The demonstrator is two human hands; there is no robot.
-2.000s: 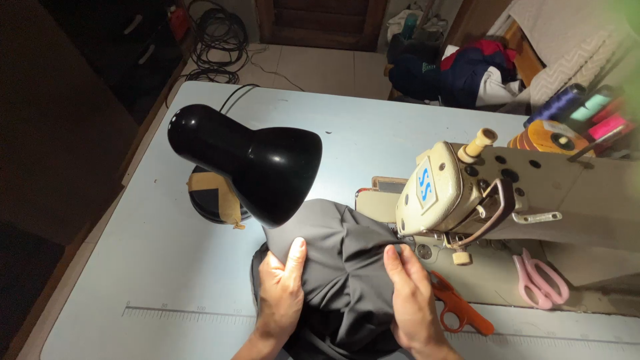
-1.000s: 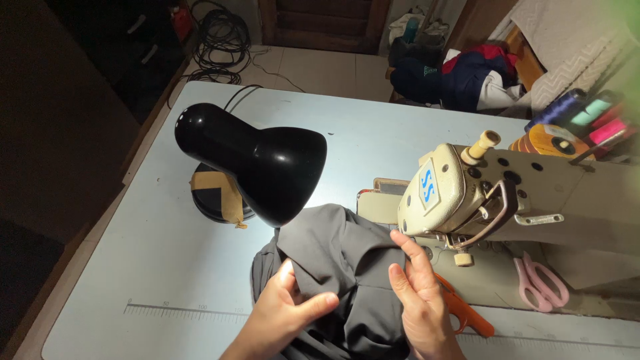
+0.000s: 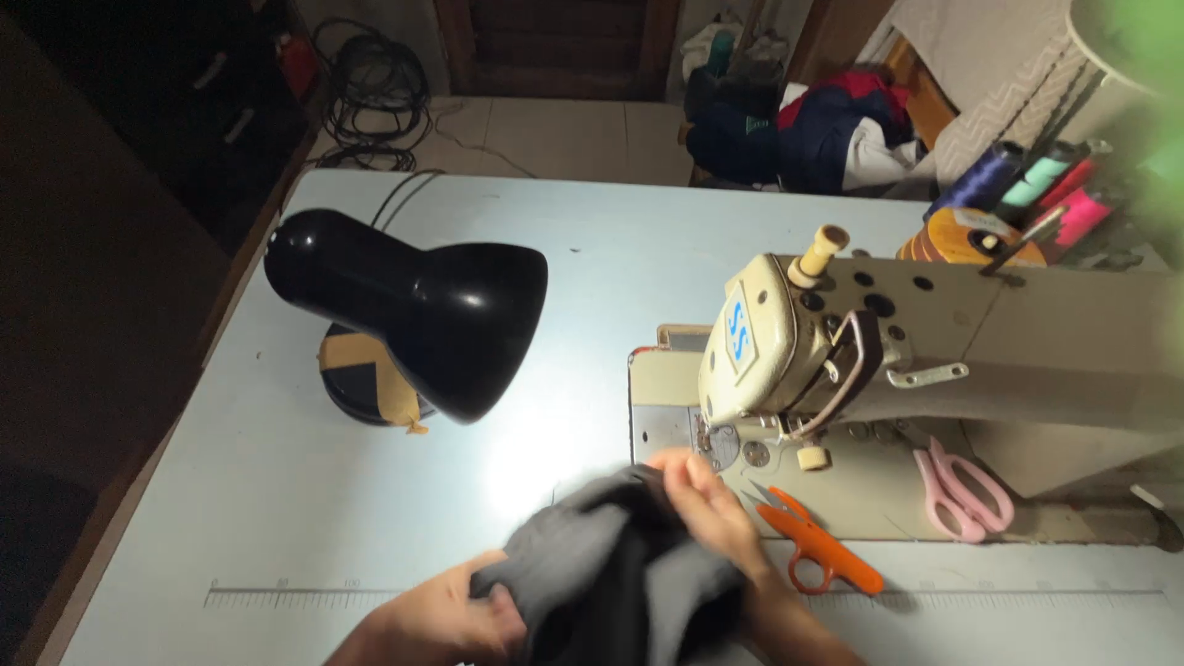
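Note:
A dark grey fabric garment [image 3: 592,555], blurred by motion, is bunched between my two hands at the lower middle. On its left side my left hand [image 3: 472,601] grips an edge, with the thumb over the cloth. My right hand [image 3: 708,504] pinches its upper right part, close to the needle plate of the cream sewing machine [image 3: 786,342]. Orange thread snips [image 3: 819,546] lie just right of my right hand, partly on the machine bed. Pink-handled scissors [image 3: 967,495] rest on the bed farther right.
A black desk lamp [image 3: 416,305] stands on the pale table [image 3: 240,481], its base taped. Thread spools [image 3: 980,190] stand behind the machine. A printed ruler scale [image 3: 296,597] runs along the table's near part. Coiled cables [image 3: 370,92] and piled clothes [image 3: 814,139] are beyond the table.
The garment has been drawn down and toward me, away from the lamp and machine head, and is more bunched. The needle plate and snips are now more exposed.

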